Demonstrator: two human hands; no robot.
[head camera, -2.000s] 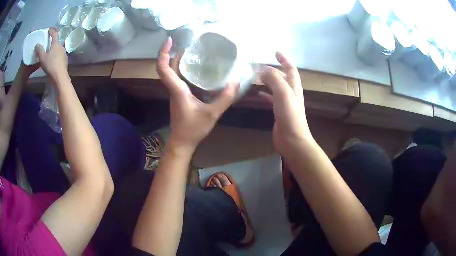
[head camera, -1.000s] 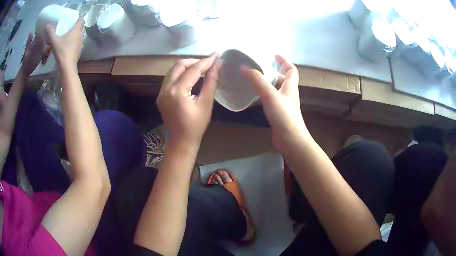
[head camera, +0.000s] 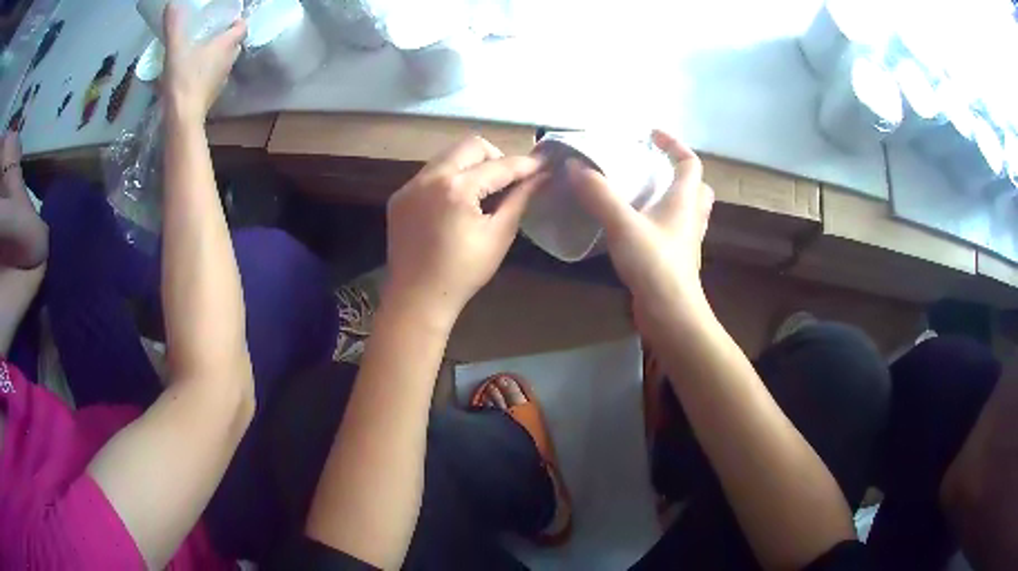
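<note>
A white cup (head camera: 566, 223) is between my hands, just in front of the table's near edge, its open mouth turned towards me. My left hand (head camera: 452, 218) pinches the cup's rim at its left side with thumb and fingertips. My right hand (head camera: 659, 218) holds the cup from the right, its thumb at or inside the mouth and its fingers around the far side. The cup's far end is washed out by glare, so I cannot tell whether film covers it.
White cups with shiny film (head camera: 882, 84) stand on the pale table (head camera: 714, 95) at right, more at upper left. A neighbour's arm (head camera: 201, 245) reaches in at left, holding a white cup. Clear film (head camera: 134, 178) hangs near their knees. Cartons (head camera: 368, 136) line the table's edge.
The cup has moved down and right from its place two seconds ago, and my left hand has gone from cradling it to pinching its rim. The neighbour's cup has moved up and right.
</note>
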